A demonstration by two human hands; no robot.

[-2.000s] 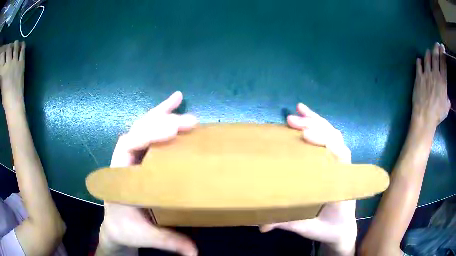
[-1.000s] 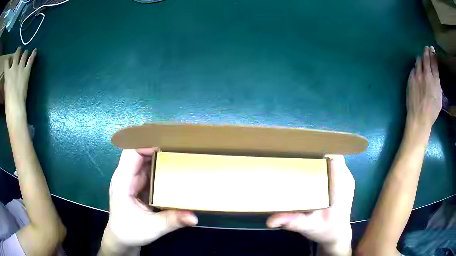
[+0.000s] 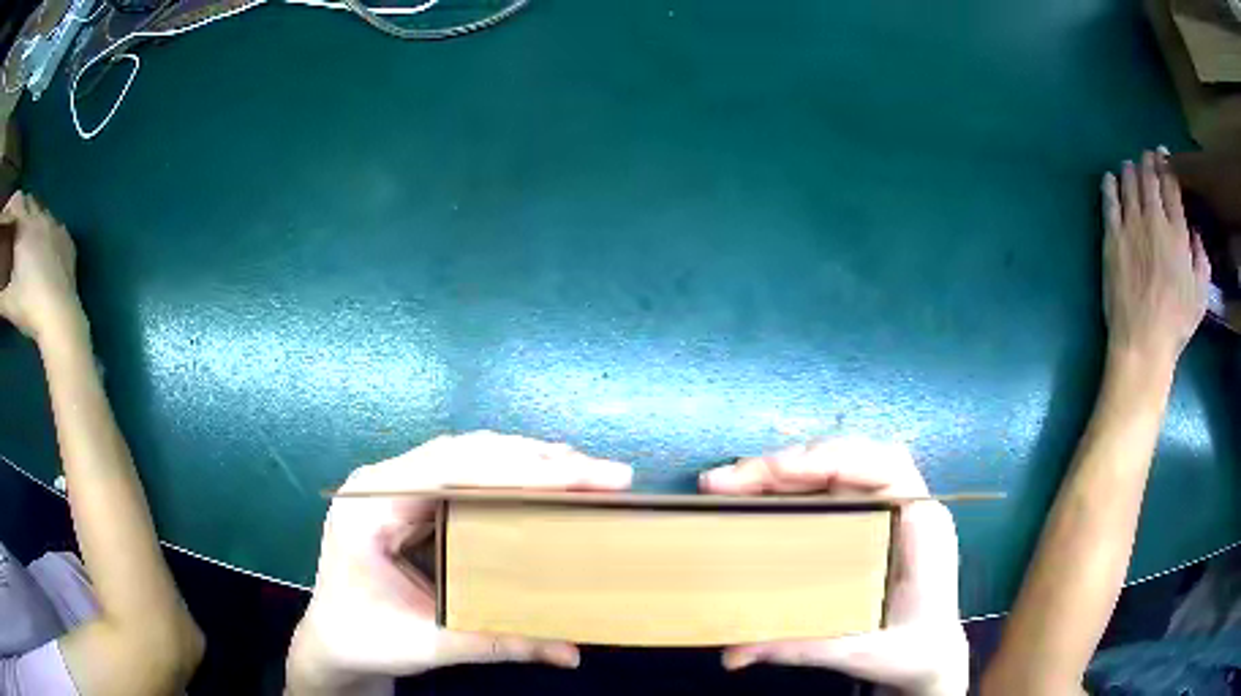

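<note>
A plain brown cardboard box (image 3: 667, 574) is held up near the table's near edge, one narrow long face towards me. Its tuck flap (image 3: 667, 499) shows edge-on as a thin line along the face's far side, its ends sticking out over both hands. My left hand (image 3: 395, 571) grips the box's left end, thumb on the near side and fingers on the far side. My right hand (image 3: 898, 558) grips the right end the same way. A small side flap shows at the left end. The box's contents are hidden.
The dark green glossy table (image 3: 613, 245) has a curved near edge. Another person's arm (image 3: 95, 449) lies at the left and another (image 3: 1116, 449) at the right. White and grey cables (image 3: 109, 95) lie at the far left. A brown carton (image 3: 1211, 41) stands at the far right.
The box has tilted and moved lower in view; its flap has gone from broad to edge-on. My fingers now show beyond the flap. The left person's hand has curled and moved nearer.
</note>
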